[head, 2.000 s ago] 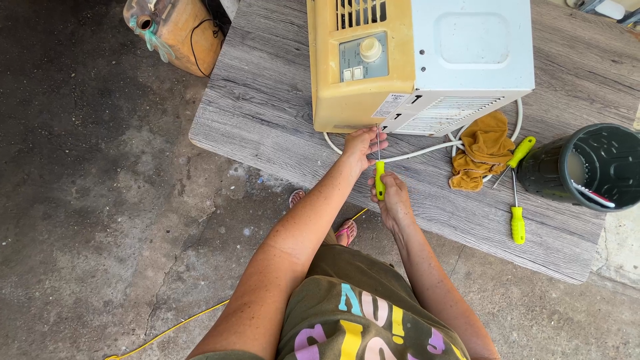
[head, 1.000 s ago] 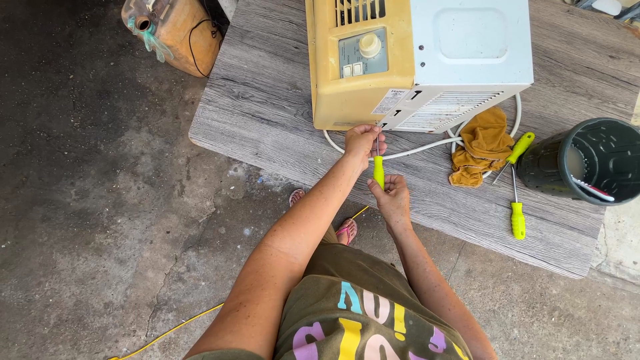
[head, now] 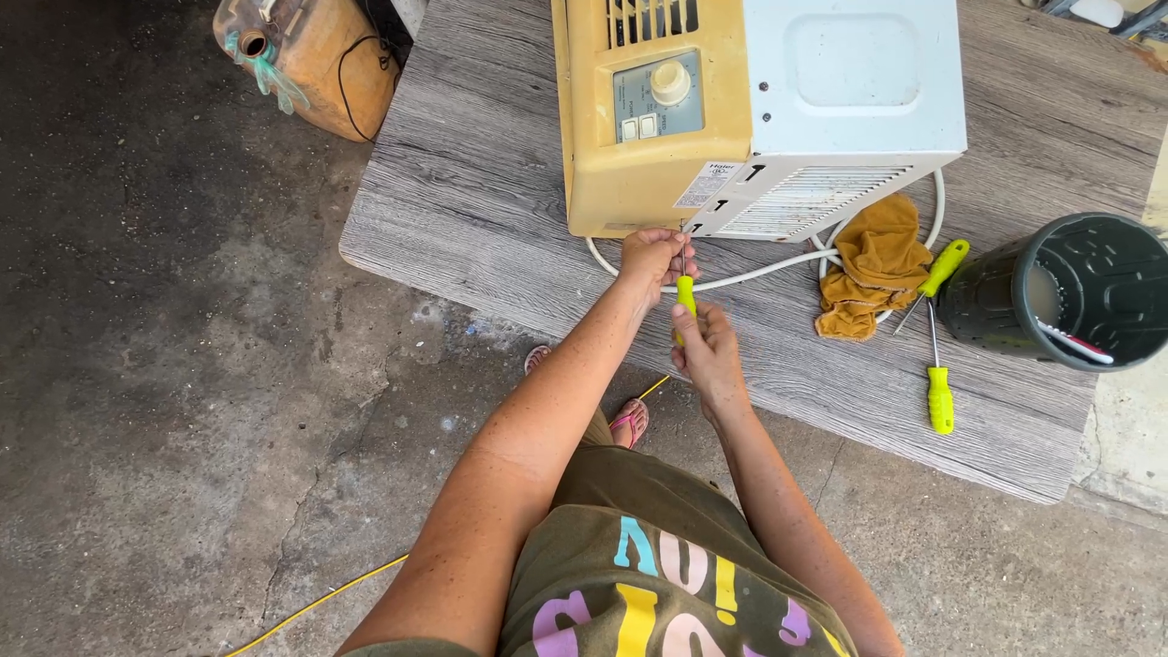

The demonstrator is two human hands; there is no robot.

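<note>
A Haier window air conditioner (head: 657, 173), with a yellowed plastic front and a white metal case, rests on a wood-look table (head: 493, 237). My right hand (head: 714, 358) grips the yellow-green handle of a screwdriver (head: 686, 297), whose shaft points up at the case's lower front corner. Around the shaft, near that corner, are the fingers of my left hand (head: 659, 260); what they pinch is too small to tell. A white power cord (head: 757, 272) curves beneath both the unit and my left hand.
To the right lie a brown cloth (head: 871, 265), a yellow-green-handled screwdriver (head: 940, 400) and a similar tool (head: 944, 266), beside a dark plastic bucket (head: 1031, 301). An orange-brown jug (head: 319, 73) stands on the floor at upper left. A yellow cord (head: 319, 602) crosses the concrete.
My right hand has shifted its grip on the screwdriver handle. My left hand stays at the unit's lower corner, and the air conditioner has not moved.
</note>
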